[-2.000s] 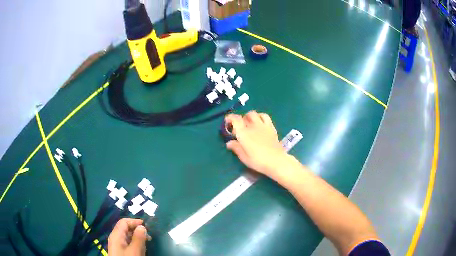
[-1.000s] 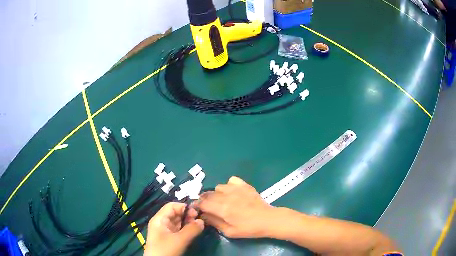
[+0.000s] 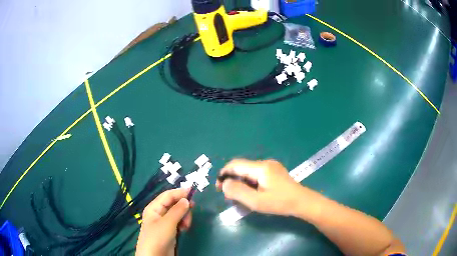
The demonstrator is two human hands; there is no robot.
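My left hand [image 3: 168,212] pinches a thin black wire harness [image 3: 191,192] just below a white connector [image 3: 194,180], at the lower middle. My right hand [image 3: 250,185] is just right of it, fingers curled around a dark roll, likely the tape roll [image 3: 239,178], mostly hidden in the palm. The two hands are apart. The steel ruler [image 3: 325,157] lies slanted on the green mat, partly under my right hand and wrist. Several white connectors [image 3: 170,168] on black wires lie just beyond my left hand.
A curved harness bundle [image 3: 215,94] lies beyond the hands, beside a yellow heat gun [image 3: 218,37]. A clear plastic bag [image 3: 299,36] and a second tape roll [image 3: 327,38] lie at the back. Loose black wires [image 3: 90,227] spread at left, near a blue bin [image 3: 10,240].
My right hand came from beside the harness bundle to my left hand, then moved slightly right, away from it, with the dark roll. The view has shifted, so things at the back sit differently.
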